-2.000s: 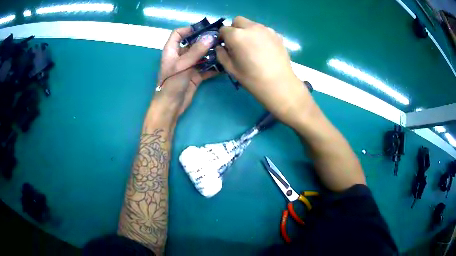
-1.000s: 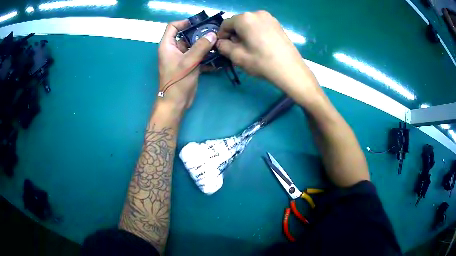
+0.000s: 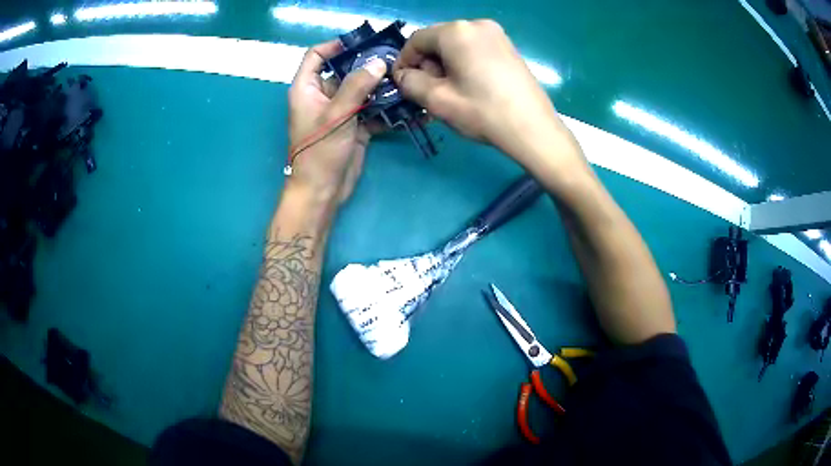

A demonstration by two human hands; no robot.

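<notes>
A black boxy housing [image 3: 398,110] with a round grey centre and a stub pointing down is held above the bench at the top middle. My left hand [image 3: 330,114] grips it from the left, thumb on the round centre. My right hand [image 3: 456,77] is at its right side, thumb and forefinger pinched together at the round opening; what lies between these fingertips is hidden. A red lead wire [image 3: 323,135] runs from the housing over my left wrist to a tiny white connector [image 3: 288,170].
A white-wrapped mallet [image 3: 387,296] lies below my hands, scissors [image 3: 530,350] beside my right sleeve. Black parts [image 3: 41,173] are heaped at left, with one piece [image 3: 68,366] below. Separate black units [image 3: 731,262] lie at right. A white rail [image 3: 182,56] borders the conveyor.
The housing is raised slightly and tilted, showing more of its round centre and stub. My right hand has shifted slightly up from two seconds ago and stays at the opening.
</notes>
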